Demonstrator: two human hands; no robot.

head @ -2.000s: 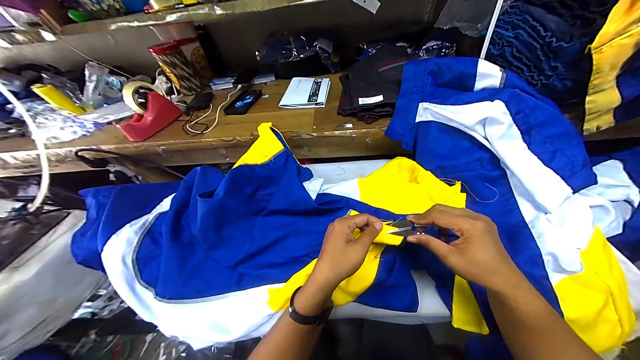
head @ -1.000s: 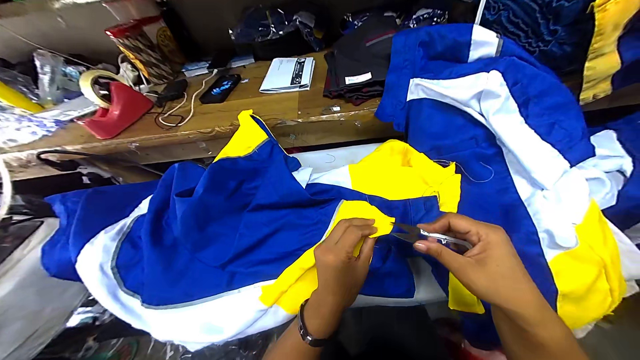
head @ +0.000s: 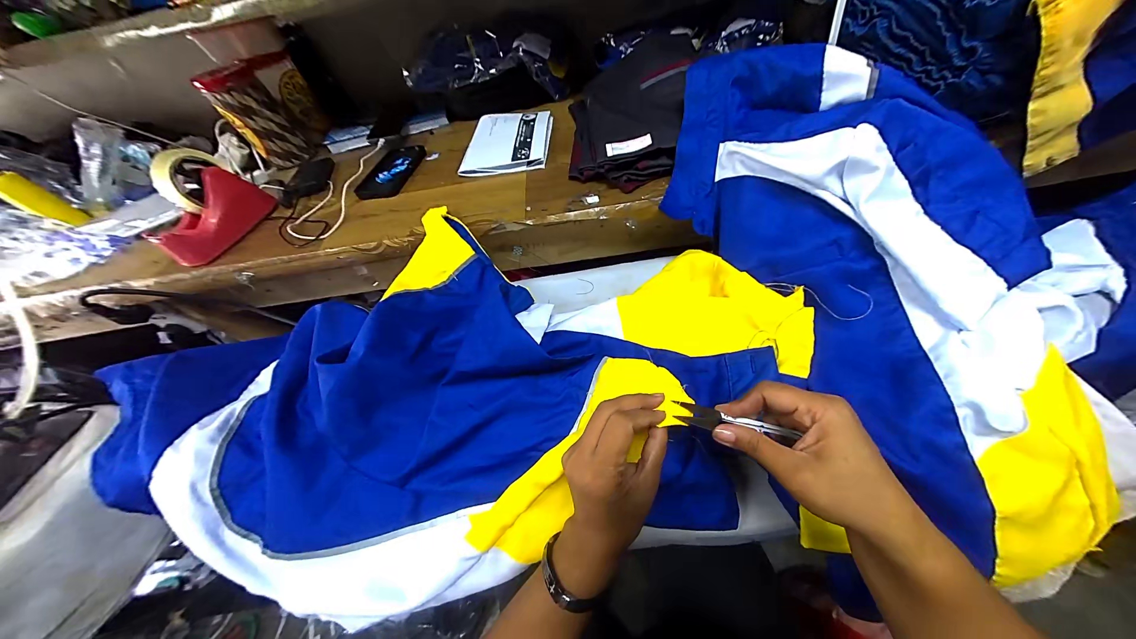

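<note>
A blue, white and yellow fabric garment (head: 426, 382) lies spread before me. My left hand (head: 612, 470) pinches the edge of its yellow panel (head: 621, 382) between thumb and fingers. Small thread snips (head: 754, 426) are held in my right hand (head: 816, 453), their blades apart and pointing left at the yellow edge, just beside my left fingertips. Whether the blades touch a thread cannot be told. A second garment in the same colours (head: 852, 257) is heaped on the right. Loose threads trail near another yellow piece (head: 701, 306) behind my hands.
Behind the garments runs a wooden shelf (head: 532, 200) with a red tape dispenser (head: 213, 217), a phone (head: 390, 171), a white booklet (head: 508, 144), a patterned container (head: 257, 111) and folded dark cloth (head: 621, 124). Plastic bags (head: 106, 151) lie at the far left.
Two seconds ago both hands were close together at the yellow edge. The snips drew slightly away to the right, and now their blades are back against or very near that edge.
</note>
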